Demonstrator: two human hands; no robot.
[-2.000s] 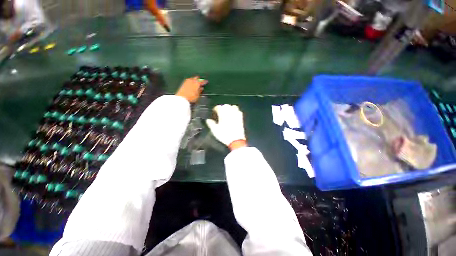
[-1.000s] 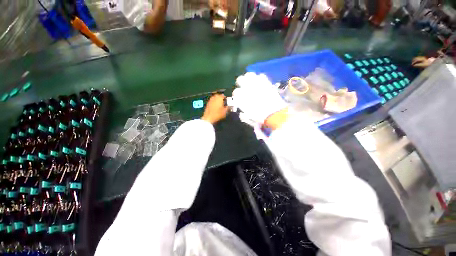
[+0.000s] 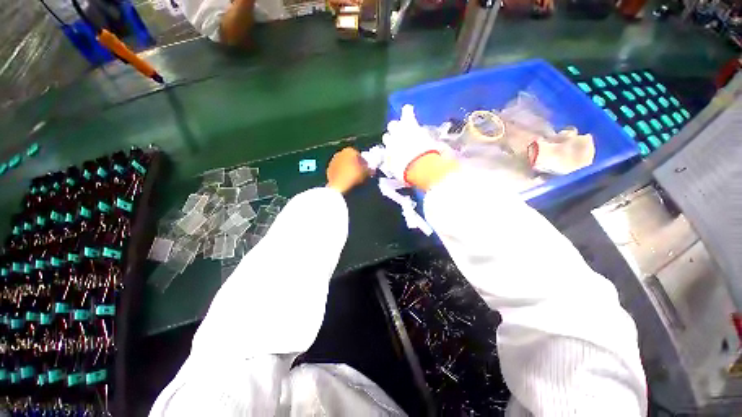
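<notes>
My left hand (image 3: 348,169), bare, is at the bench centre with its fingers curled on a small white piece (image 3: 373,158), seemingly a white strip. My right hand (image 3: 413,148), in a white glove, is close beside it at the near left corner of the blue tote; its fingertips are blurred, so its hold cannot be told. More white strips (image 3: 399,198) lie overlapping below the right hand. One teal square piece (image 3: 307,165) lies on the green bench left of my left hand. Clear square sheets (image 3: 221,218) lie in a loose pile further left.
A foam tray (image 3: 140,213) with rows of teal-and-black units is at left. The blue tote (image 3: 561,181) holds clear bags, a tape roll and a beige lump. A black bin (image 3: 399,322) of shiny parts is below the bench edge. Another person's arm (image 3: 236,23) is across the bench.
The view has swung right since two seconds ago. My hands have moved from the sheet pile to the white strips by the tote. The teal piece now lies on the bench.
</notes>
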